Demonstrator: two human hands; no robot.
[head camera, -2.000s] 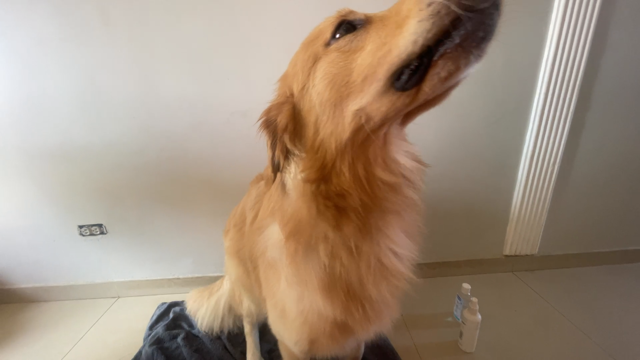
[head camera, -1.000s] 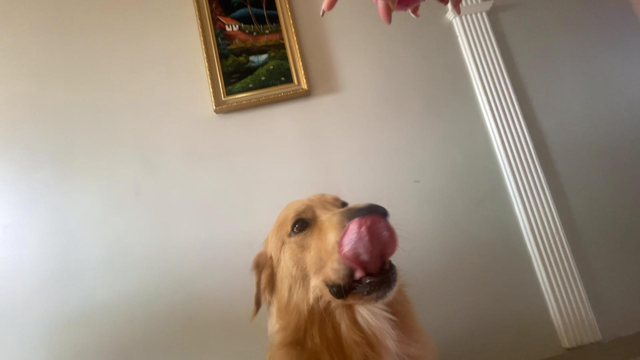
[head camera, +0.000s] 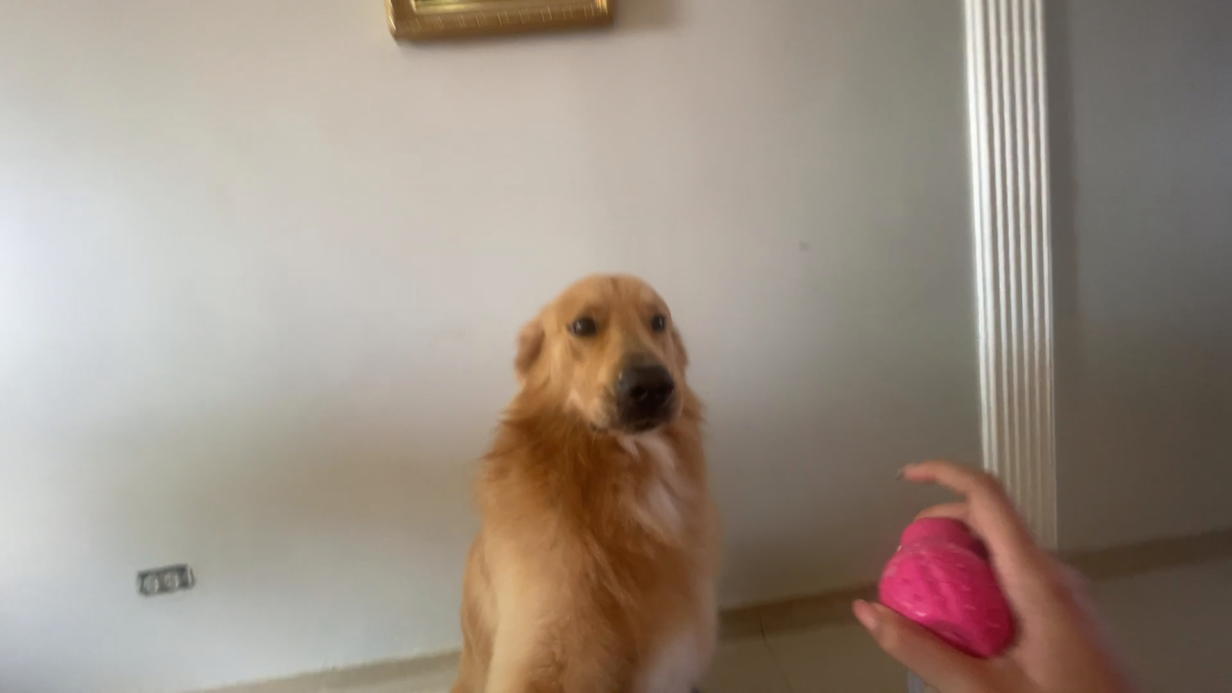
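Note:
My right hand (head camera: 1020, 587) is at the lower right, its fingers and thumb around a bright pink textured toy (head camera: 948, 587) with a rounded body and a narrower knob on top. The index finger stretches out above the toy. To the left of the hand, and apart from it, a golden retriever (head camera: 597, 539) sits upright in the middle of the view. Its mouth looks closed and its head faces toward the camera. The dog's paws are below the frame. My left hand is out of sight.
Behind the dog is a pale wall (head camera: 289, 241) with an electrical outlet (head camera: 166, 579) low at the left. A gilt picture frame (head camera: 500, 19) is cut off at the top. A white fluted pilaster (head camera: 1011, 269) stands at the right, above a tiled floor (head camera: 799, 659).
A hand at the top edge one second ago is now low at the right, with the pink toy in plain sight. The dog's tongue has gone in and its muzzle has lowered. The view has tilted.

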